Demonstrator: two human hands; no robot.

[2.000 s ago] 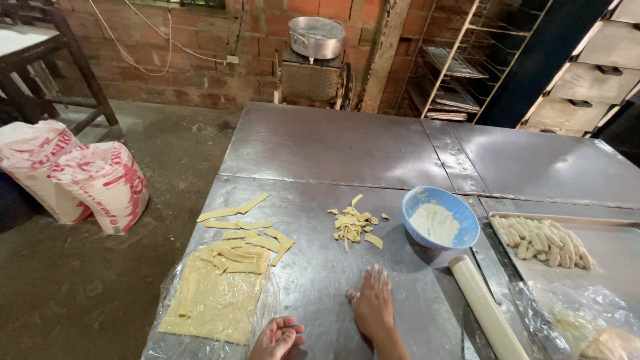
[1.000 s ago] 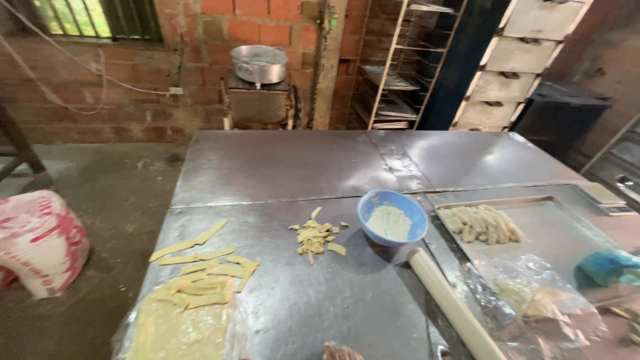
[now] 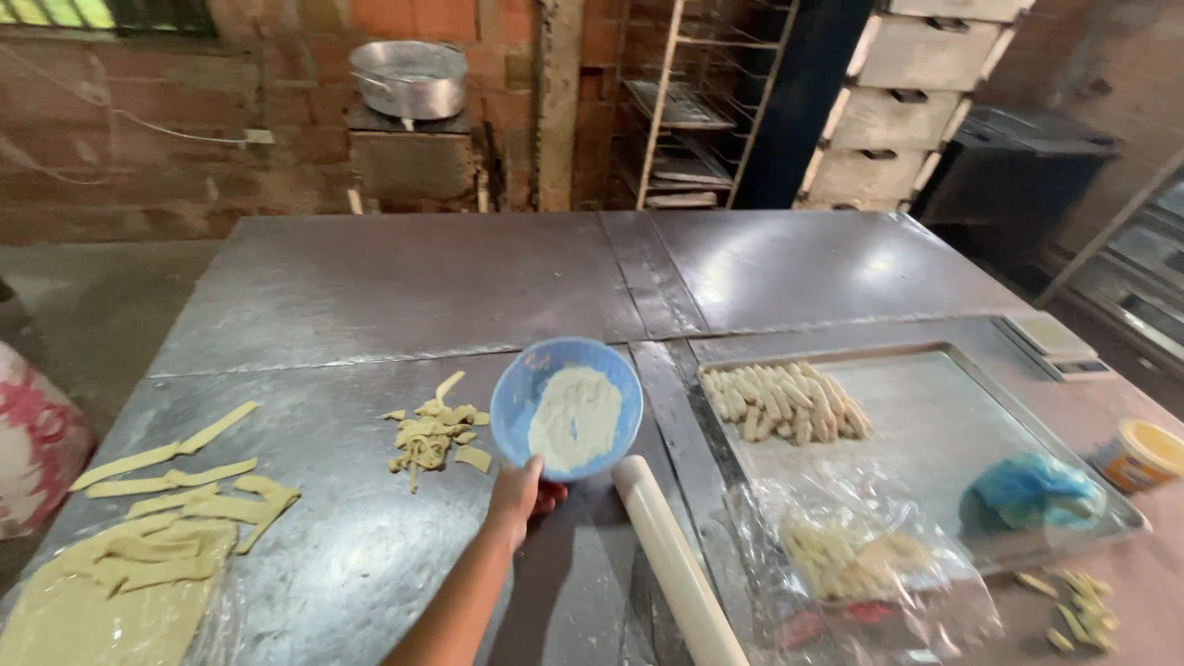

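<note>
My left hand (image 3: 529,495) grips the near rim of a blue bowl (image 3: 566,407) holding white flour-like powder, thumb over the edge and fingers beneath. Whether the bowl touches the table cannot be told. My right hand is out of view. Left of the bowl lies a pile of dough scraps (image 3: 435,435). Dough strips (image 3: 176,453) and a flat dough sheet (image 3: 111,601) on clear plastic are at the far left. A pale cylinder (image 3: 680,564), a rolling pin or tube, lies just right of my hand.
A metal tray (image 3: 911,398) at right holds shaped dough pieces (image 3: 786,398) and a blue plastic bag (image 3: 1041,490). Clear plastic (image 3: 860,546) overlaps its near edge. Beyond are a scale (image 3: 1053,344) and an orange-and-white tub (image 3: 1145,455). More small dough pieces (image 3: 1078,610) lie near the tray.
My left hand has come in from below and taken hold of the blue bowl. My right hand, on the table two seconds ago, is out of view. The view has turned right.
</note>
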